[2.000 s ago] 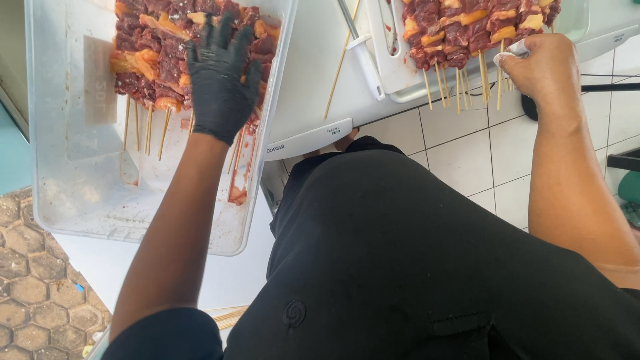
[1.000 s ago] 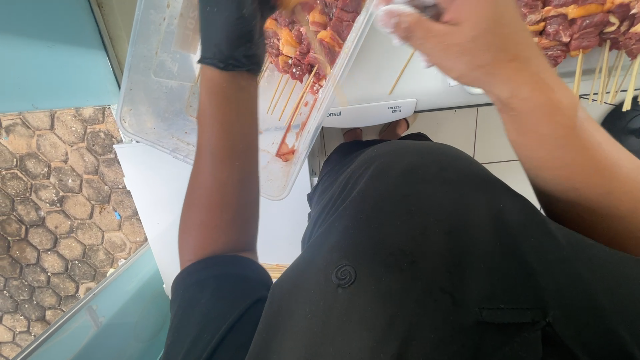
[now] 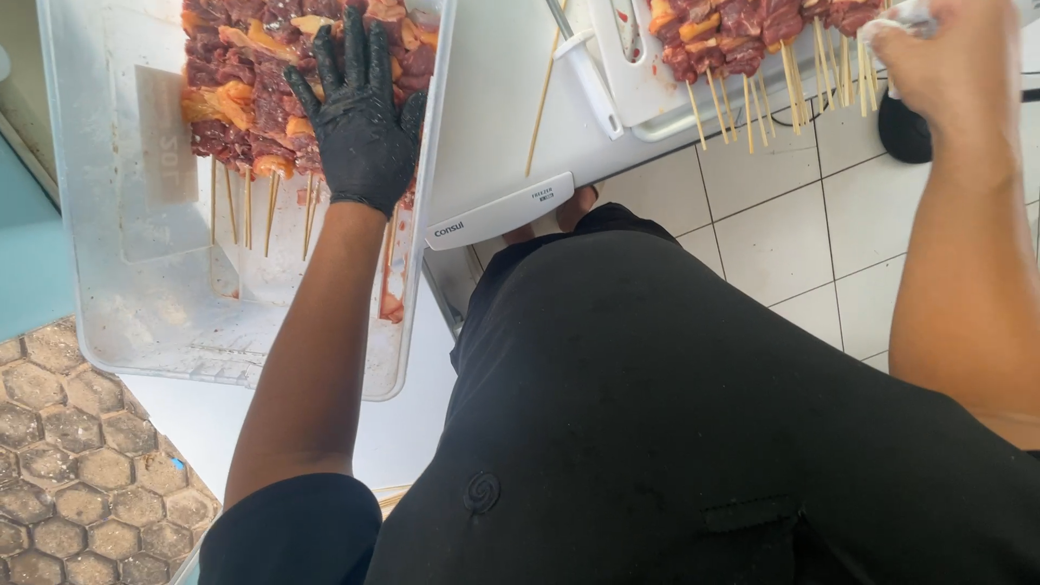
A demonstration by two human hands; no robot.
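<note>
My left hand (image 3: 361, 122), in a black glove, lies palm down with fingers spread on raw meat skewers (image 3: 252, 89) inside a clear plastic bin (image 3: 162, 333). The skewers' wooden sticks point toward me. At the upper right, my bare right hand (image 3: 946, 73) grips a crumpled white cloth or paper (image 3: 898, 28), beside a second row of raw meat skewers (image 3: 723, 36). That row rests on a white cutting board (image 3: 621, 57) in a tray, its sticks jutting past the edge.
A white-handled knife or sharpening steel (image 3: 591, 89) and a loose wooden skewer (image 3: 543, 106) lie on the white freezer top (image 3: 487, 97) between bin and board. Beneath the bin is a white surface (image 3: 406, 439). A black round object (image 3: 903, 130) is near my right wrist.
A second ago my right hand was close to the bin with the white wipe; now it is back by the board's skewers. My left hand again lies flat on the bin's skewers.
</note>
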